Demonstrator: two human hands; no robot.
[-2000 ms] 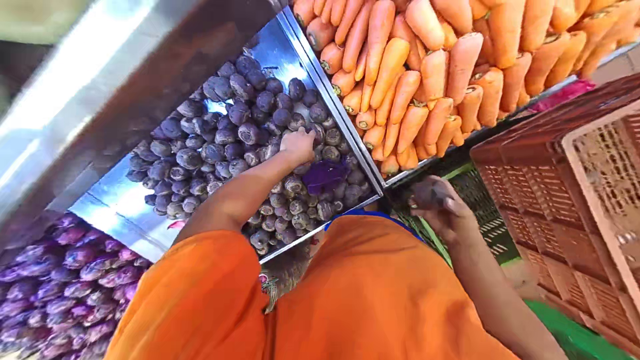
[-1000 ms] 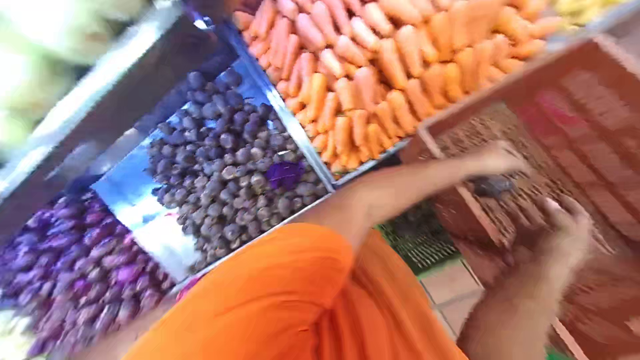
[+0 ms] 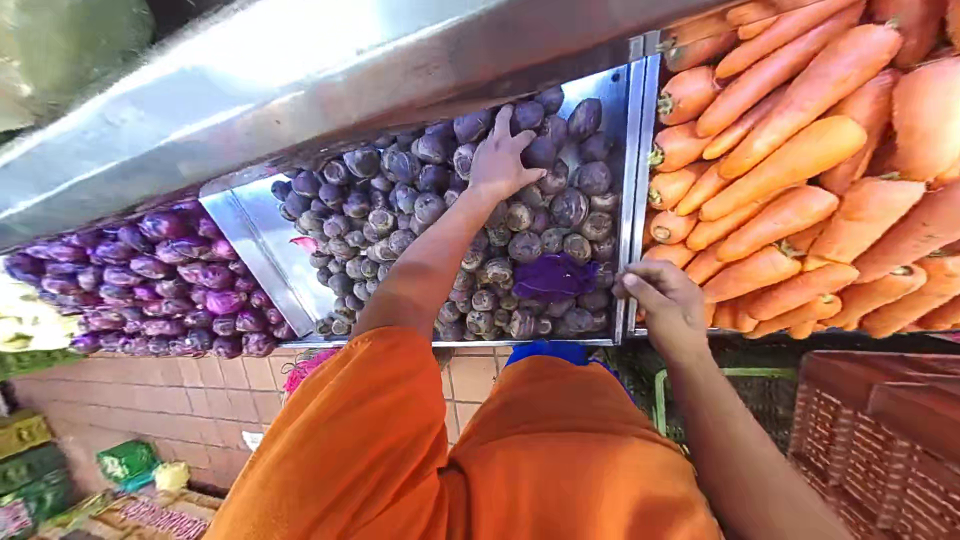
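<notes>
My left hand (image 3: 504, 156) reaches over the upper part of a pile of dark purple beets (image 3: 431, 206), its fingers spread on the beets and no beet clearly gripped. The pile lies in a metal display bin (image 3: 259, 225). A crumpled purple cloth or net (image 3: 553, 277) rests on the beets at the lower right. At the metal divider (image 3: 634, 187) between beets and carrots is my right hand (image 3: 664, 300), fingers bent and close together; whether something small is between them cannot be told. Carrots (image 3: 795, 172) are heaped just beyond it.
Red onions (image 3: 161, 277) fill the bin at left. A steel rail (image 3: 315, 82) runs above the bins. Reddish-brown plastic crates (image 3: 885, 427) stand at the lower right, beside a green crate edge (image 3: 660, 401). Bagged goods (image 3: 127, 461) lie at the lower left on the tiled floor.
Both hands were over the brown crate a second ago, a dark beet by them; now one is on the beet pile and the other at the divider. The view has swung back to the beets.
</notes>
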